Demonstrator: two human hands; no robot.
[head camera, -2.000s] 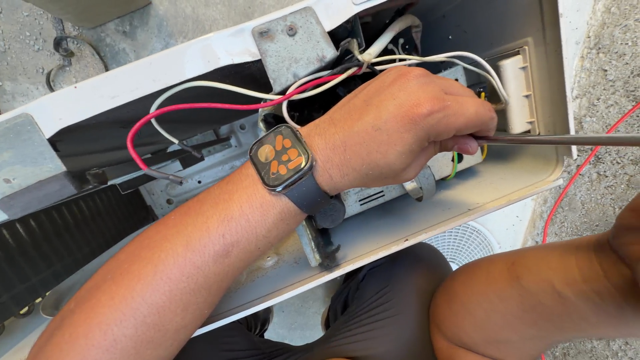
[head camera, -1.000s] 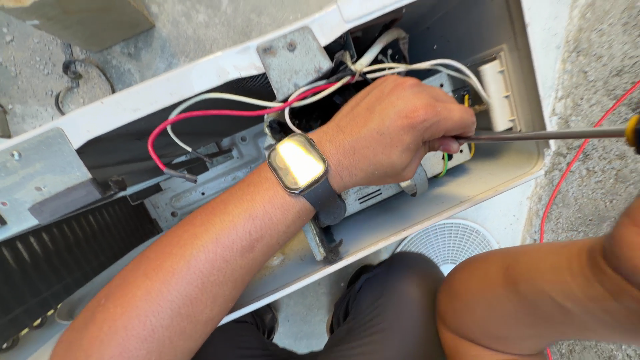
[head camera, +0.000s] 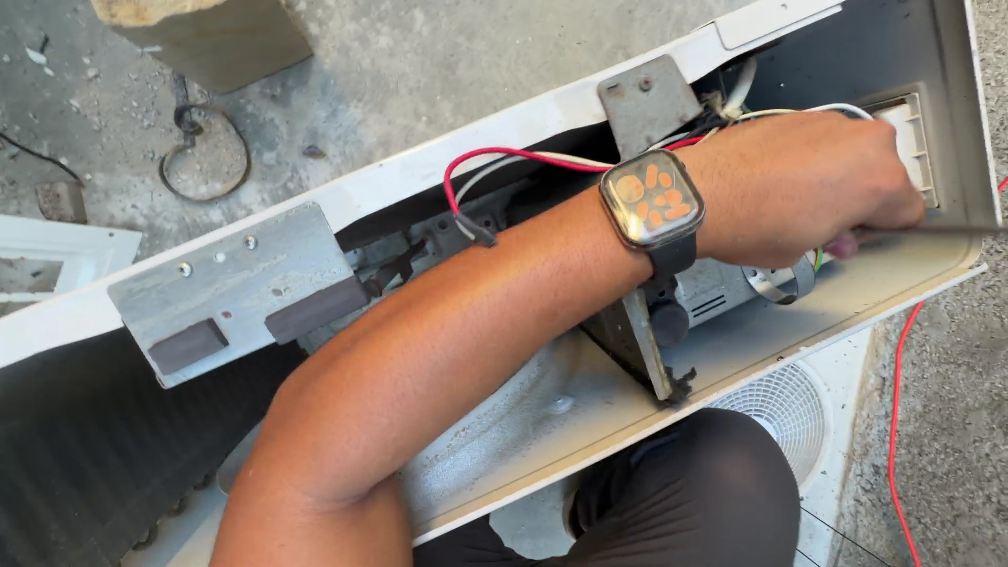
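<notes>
My left hand, with a smartwatch on the wrist, is closed at the end of a metal screwdriver shaft that enters from the right edge. Its fingertips and the shaft's tip are hidden. The hand is over the right end of an opened white metal appliance housing. Under it lies a slotted metal box with a metal strap clamp. A red wire and white wires loop out left of the wrist. My right hand is out of view.
A metal bracket and a plate with dark foam pads sit along the housing's far edge. Black fins fill its left end. A round white grille lies beyond the near edge. A red cable runs over rough ground.
The right forearm and the screwdriver's yellow-and-black handle, seen a second ago, have left view. My left hand stays at the shaft. The view has shifted.
</notes>
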